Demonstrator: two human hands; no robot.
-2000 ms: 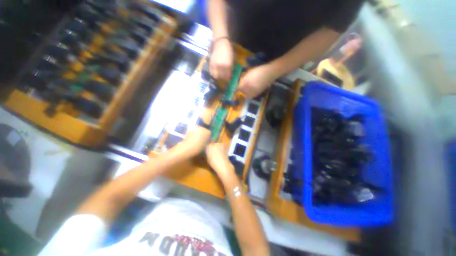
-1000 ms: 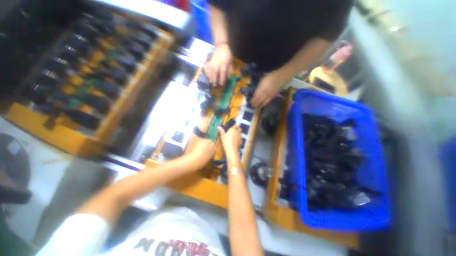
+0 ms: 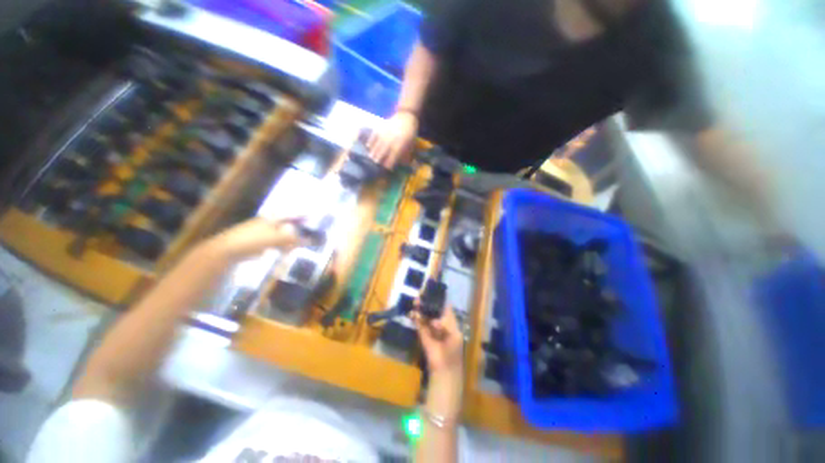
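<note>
An orange fixture tray (image 3: pixel 326 358) lies in front of me, with a green connector board (image 3: pixel 366 262) down its middle. A white nest strip (image 3: pixel 416 258) with dark square openings runs along its right side. My right hand (image 3: pixel 440 339) holds a small black adapter (image 3: pixel 432 298) over the right strip's near end. My left hand (image 3: pixel 262 237) is over the tray's left side, fingertips at a dark, blurred block (image 3: pixel 312 231); whether it grips the block is unclear. More black blocks sit at the near left and near right corners.
A blue bin (image 3: pixel 592 418) heaped with black units stands at right on another orange fixture. A loaded fixture (image 3: pixel 77 262) lies at left. A person in black (image 3: pixel 543 81) stands opposite, one hand at the tray's far end. Another blue bin (image 3: pixel 375 50) is behind.
My hands have moved apart from the green board, left hand to the left strip, right hand nearer me with an adapter. The other person's arm at right has swung away outward.
</note>
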